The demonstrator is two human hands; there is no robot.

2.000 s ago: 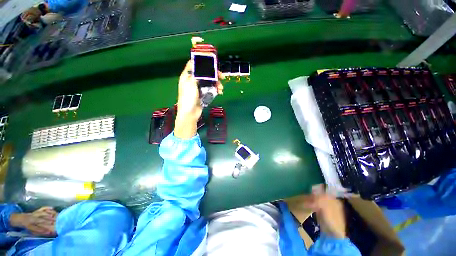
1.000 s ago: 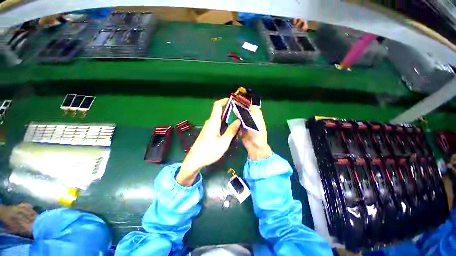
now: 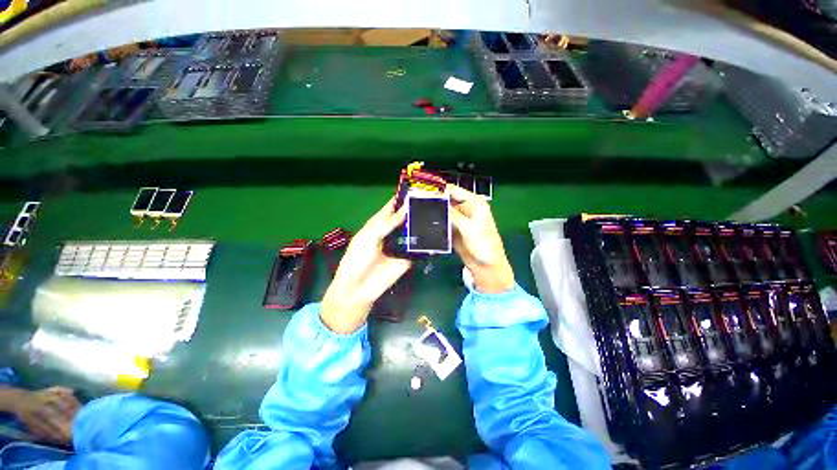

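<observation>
My left hand (image 3: 363, 268) holds a black phone housing with red edges (image 3: 402, 191) from its left side. My right hand (image 3: 482, 240) holds a white-framed LCD display module (image 3: 429, 225) by its right edge, over the housing. The display's dark screen faces me. A gold flex cable (image 3: 415, 171) shows at the top. Whether the display is seated in the housing I cannot tell. Another display module (image 3: 439, 353) lies on the bench below my hands. Red-and-black housings (image 3: 288, 275) lie to the left, one partly behind my left wrist.
A large black blister tray (image 3: 684, 317) of housings is at right, with white sheet (image 3: 557, 285) along its left edge. At left are three displays (image 3: 162, 203), a white grid sheet (image 3: 134, 261) and silvery film (image 3: 115, 307). Another person's hands (image 3: 46, 410) are at lower left.
My right hand has come up from the lower right to the housing, which has lowered. Since one second ago the display has turned from tilted to upright, facing me.
</observation>
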